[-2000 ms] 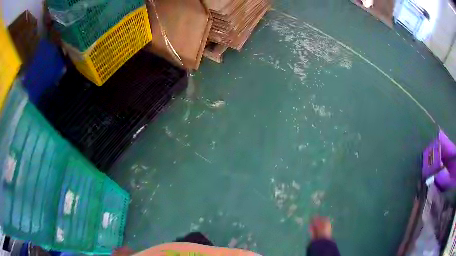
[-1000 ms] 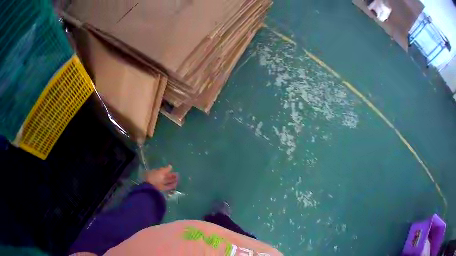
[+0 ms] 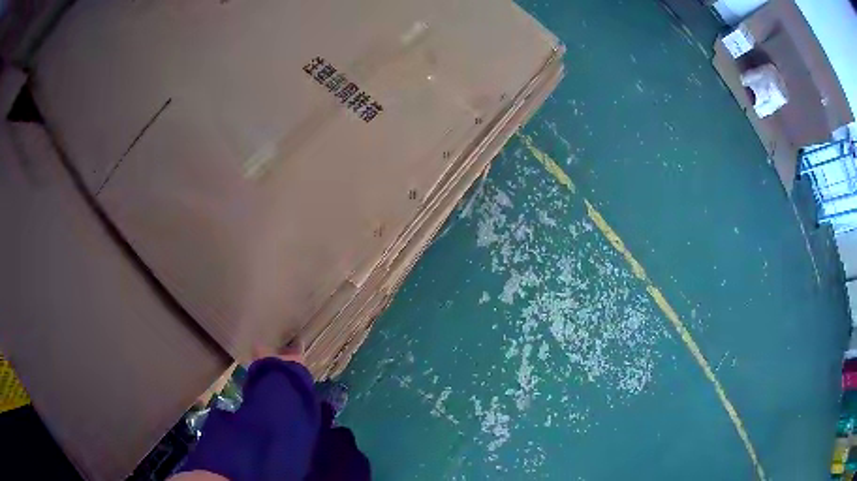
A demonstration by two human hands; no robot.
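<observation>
A large brown layer sheet (image 3: 216, 188), with dark printed characters and pale tape strips, lies on top of a stack of flattened cartons (image 3: 376, 291) at the upper left. My left hand (image 3: 278, 352), in a dark blue sleeve, is at the sheet's near corner. Its fingertips show on the board edge and the sheet is slightly creased there; the rest of the hand is hidden by the sleeve. My right hand is not in view.
Another brown board (image 3: 94, 310) lies left of the stack. A yellow crate edge (image 3: 11, 387) shows at the far left. Green floor with a yellow line (image 3: 648, 282) runs right of the stack. Brown board with pale items (image 3: 794, 66) and a light blue frame (image 3: 832, 178) stand at the upper right.
The view has moved towards the carton stack, which now fills the upper left. My left hand has gone from open above the floor to the layer sheet's near corner.
</observation>
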